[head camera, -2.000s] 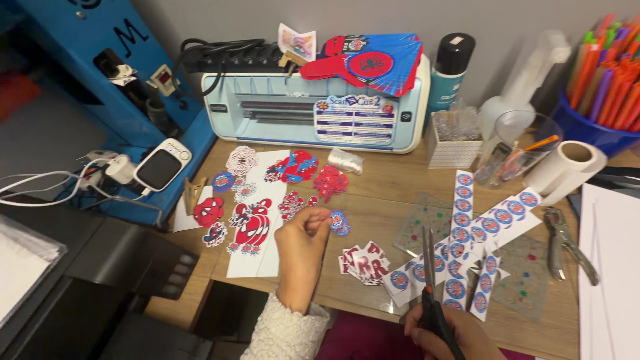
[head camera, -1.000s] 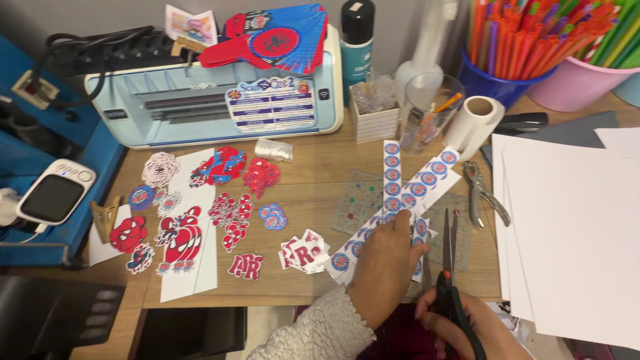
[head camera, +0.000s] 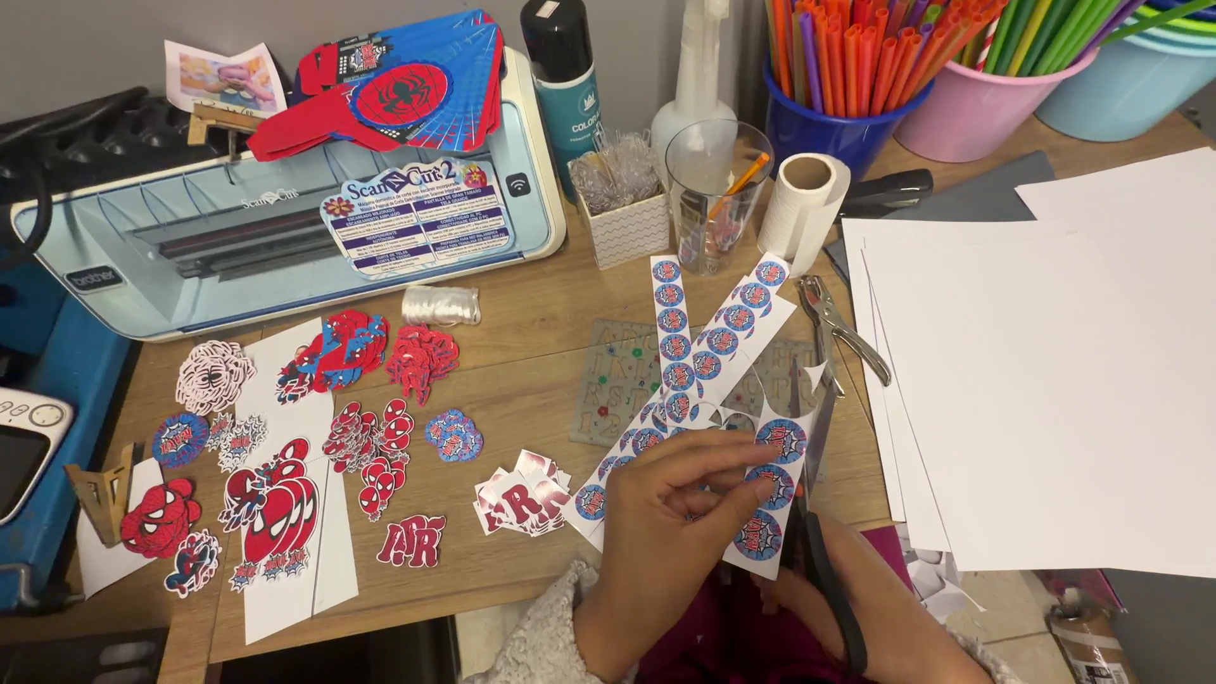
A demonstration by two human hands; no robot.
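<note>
My left hand (head camera: 679, 527) pinches a short paper strip (head camera: 760, 537) printed with round blue and red designs. Beside it, my right hand (head camera: 855, 598) grips black-handled scissors (head camera: 819, 560), whose blades point away from me along the strip's right edge and stand apart. Longer strips of the same round designs (head camera: 673, 323) lie crossed on the wooden table just beyond my hands. To the left of my left hand is a pile of cards with red letters (head camera: 522, 494). A small pile of cut-out round designs (head camera: 454, 435) lies farther left.
Red character cut-outs (head camera: 285, 513) lie at left. A Brother cutting machine (head camera: 85, 256) stands behind them. Further back are a spray can (head camera: 562, 95), a glass (head camera: 698, 228), a paper roll (head camera: 803, 214) and buckets of straws (head camera: 836, 128). White sheets (head camera: 1035, 380) and a hole punch (head camera: 845, 332) are at right.
My left hand was over the crossed strips a second ago and now holds a short strip at the scissors. Earlier it was at the small round cut-outs. The view has shifted.
</note>
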